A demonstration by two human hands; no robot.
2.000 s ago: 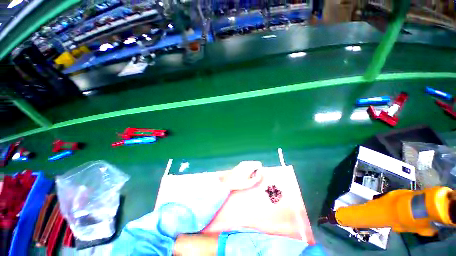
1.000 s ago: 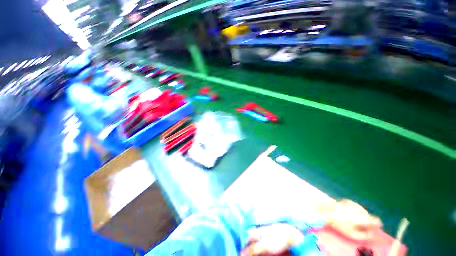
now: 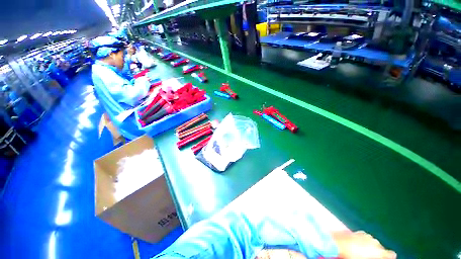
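My left hand [image 3: 365,246] is low at the bottom right of the view, washed out and partly cut off by the lower edge, over the pale work mat [image 3: 288,195]. Its blue sleeve comes in from the lower left. Whether it holds anything is not visible. A strip of bare skin below the sleeve, seemingly part of my right hand [image 3: 281,254], shows at the bottom edge; its fingers are out of the picture.
A clear plastic bag [image 3: 230,144] lies left of the mat beside red and brown bars [image 3: 194,132]. A blue bin [image 3: 174,120] holds red housings. A cardboard box [image 3: 144,215] stands by the bench. Red housings with blue cylinders [image 3: 278,119] lie along the green line. A worker [image 3: 113,83] sits beyond.
The view has swung left, bringing the aisle, box and worker in; the screwdriver and feeder are out of view. Both hands now sit low at the bottom edge.
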